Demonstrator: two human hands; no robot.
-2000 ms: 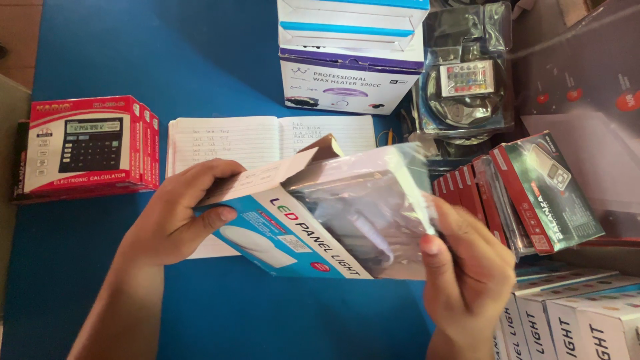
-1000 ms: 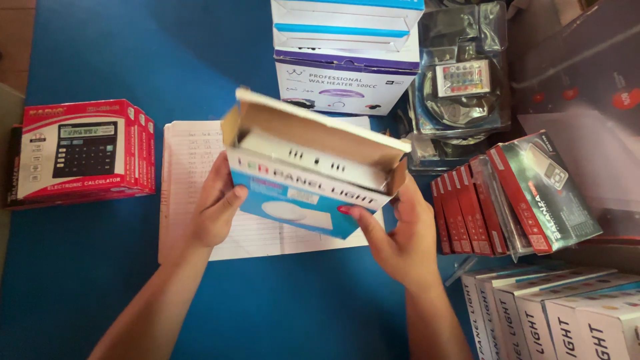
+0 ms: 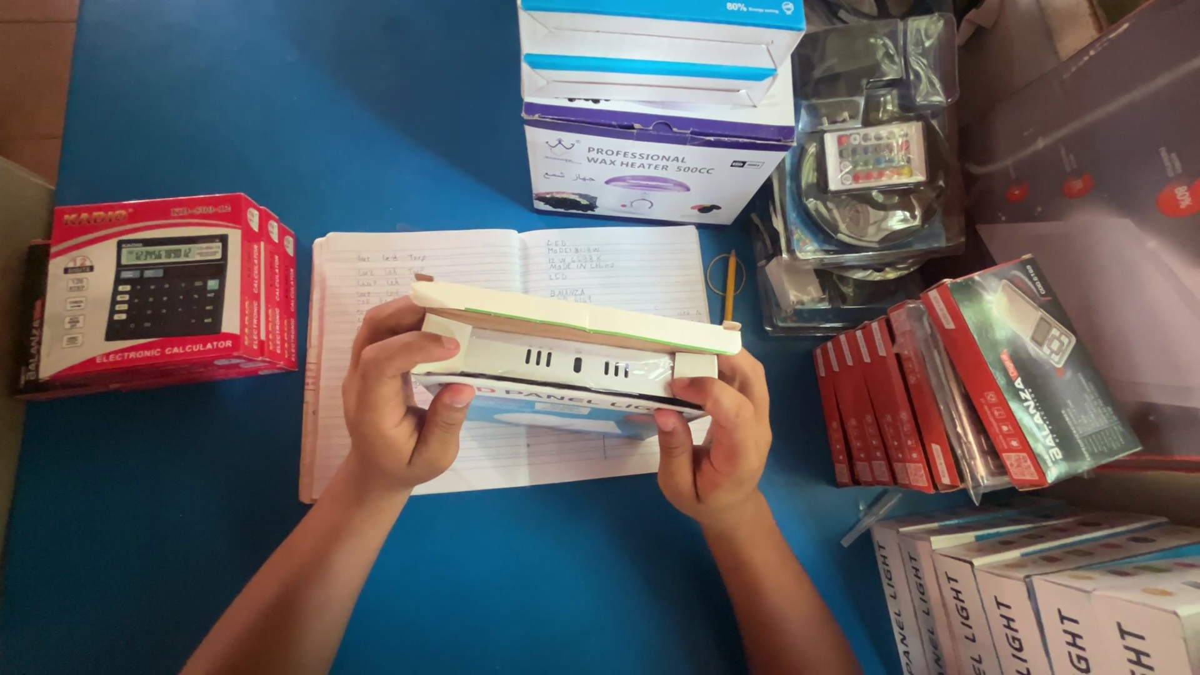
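Observation:
Between my two hands is an LED panel light box (image 3: 562,417), held above an open lined notebook (image 3: 609,459) with handwriting. The box's top flap stands up, and a white slotted piece (image 3: 600,361) shows inside the opening. My left hand (image 3: 398,394) grips the box's left end, thumb on the printed front and fingers at the side flap. My right hand (image 3: 722,427) grips the right end, fingertips on the small right flap and thumb against the front. A pencil (image 3: 729,286) lies to the right of the notebook.
Red electronic calculator boxes (image 3: 169,291) stand at left. A wax heater box (image 3: 656,173) with white and blue boxes (image 3: 656,37) on it is at the back. At right are clear packs with a remote (image 3: 875,157), red scale boxes (image 3: 1022,375) and a row of panel light boxes (image 3: 1012,600).
The clear-wrapped panel, sticking out of the box two seconds ago, is now inside it. My right hand has moved from the panel to the box's right end, and the box has turned level.

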